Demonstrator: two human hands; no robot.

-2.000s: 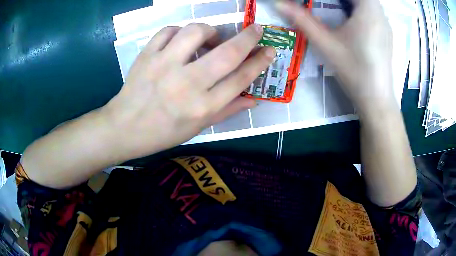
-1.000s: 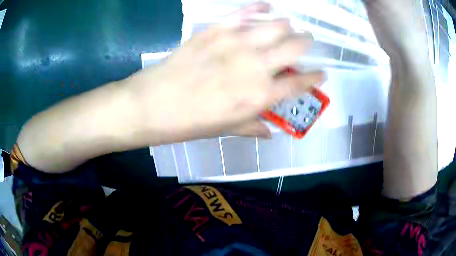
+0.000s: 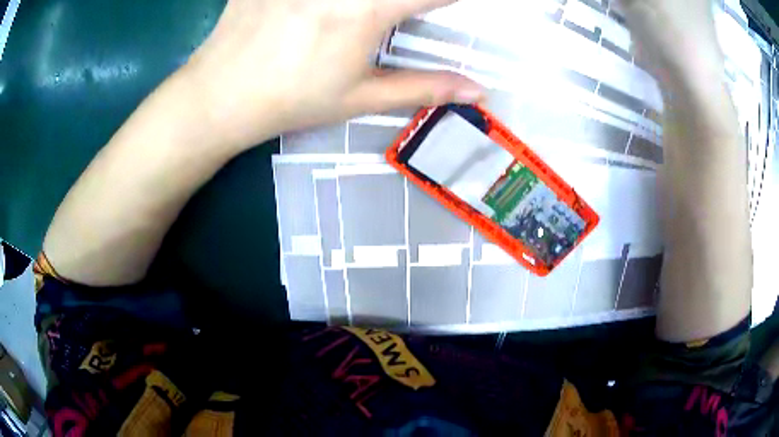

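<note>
An orange-red open housing [image 3: 495, 186] lies tilted on the sticker sheets. A pale grey-white adhesive piece [image 3: 462, 159] covers its upper-left part. A green circuit board [image 3: 512, 192] and a silvery component area show at its lower-right end. My left hand [image 3: 333, 72] is above and left of the housing, its thumb near the housing's top edge; its other fingers are cut off by the top edge. My right hand [image 3: 662, 21] is at the top right, blurred and cut off, its fingers out of the picture.
Overlapping sticker sheets [image 3: 371, 213] with grey rectangles and white tabs lie under the housing. More sheets [image 3: 758, 102] lie at the right. The dark green bench top [image 3: 102, 77] shows at the left.
My left hand has moved off the housing, up and left. The housing now lies tilted, with the pale piece in view. My right hand has moved up to the top edge.
</note>
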